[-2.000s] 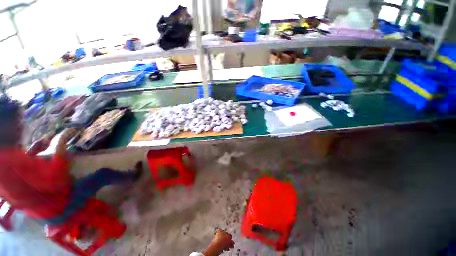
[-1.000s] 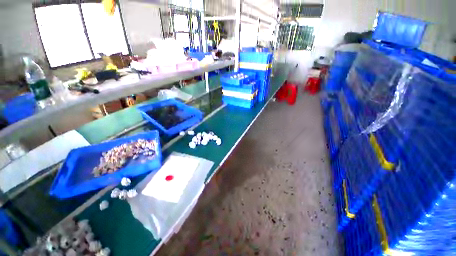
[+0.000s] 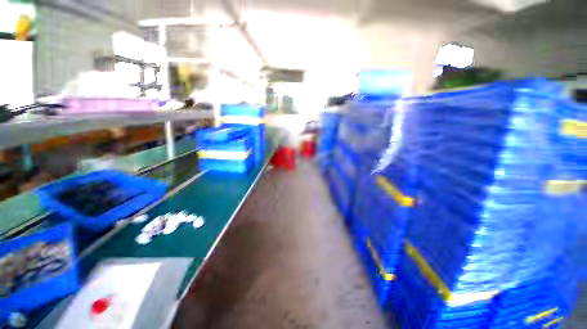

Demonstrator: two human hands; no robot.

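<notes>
No hand is in view. The frame is blurred. A white paper sheet [image 3: 122, 283] with a bright red paint spot [image 3: 101, 305] lies on a plastic sheet [image 3: 168, 289] at the lower left of the green bench [image 3: 222, 193]. Several white figurine pieces [image 3: 168, 223] lie in a loose group beyond it. A blue tray with small cream-brown parts [image 3: 33, 263] is cut off by the left edge. A blue tray with dark parts [image 3: 96, 196] stands behind it.
Stacked blue crates [image 3: 225, 149] stand farther along the bench. A tall wall of film-wrapped blue crates [image 3: 450, 186] with yellow bands fills the right. The floor [image 3: 277, 257] runs between, with red stools [image 3: 284, 157] far off. A raised shelf [image 3: 116, 122] is at left.
The view has swung right along the bench. The seated person, large figurine heap and nearer red stools have left the picture; the wrapped crates now fill more of it.
</notes>
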